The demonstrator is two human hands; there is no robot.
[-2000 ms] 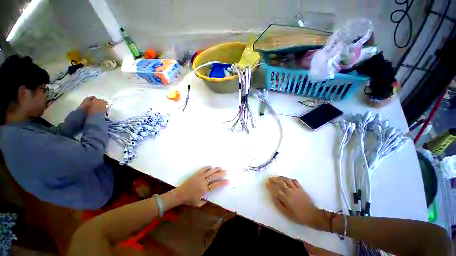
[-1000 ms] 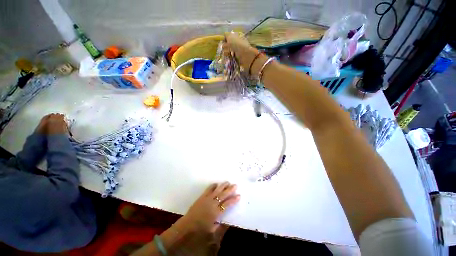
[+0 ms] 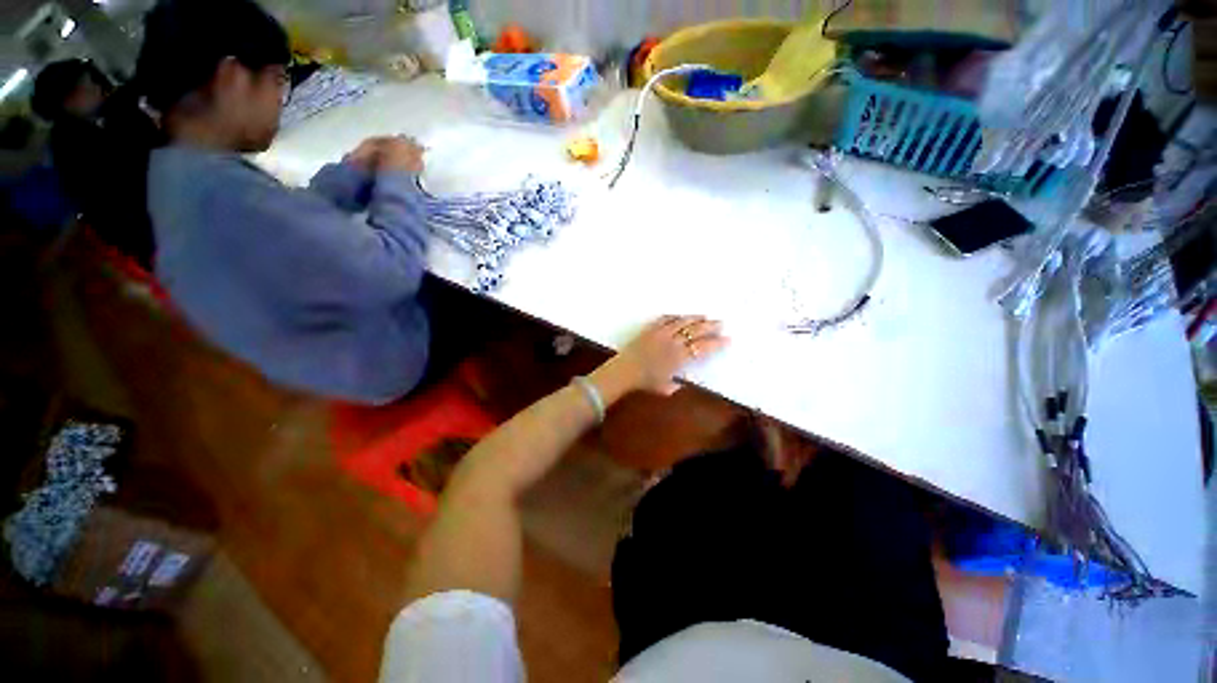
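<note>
My left hand rests palm down on the white table's front edge, fingers slightly apart and holding nothing. My right hand is not visible in the picture. A blurred bunch of white cables hangs raised at the upper right; what holds it cannot be seen. Below it a cable bundle with black sleeves and loose coloured leads lies on the right of the table. A single curved cable lies in front of me near scattered tiny bits.
A seated person works at the left by a pile of cables with small connectors. At the back stand a yellow basin and a turquoise basket. A smartphone lies at the right. A cardboard box is lower left.
The view has swung left and down. My right hand reached to the cables at the basin and has left the picture. Those cables are gone from there; a raised bunch now shows upper right.
</note>
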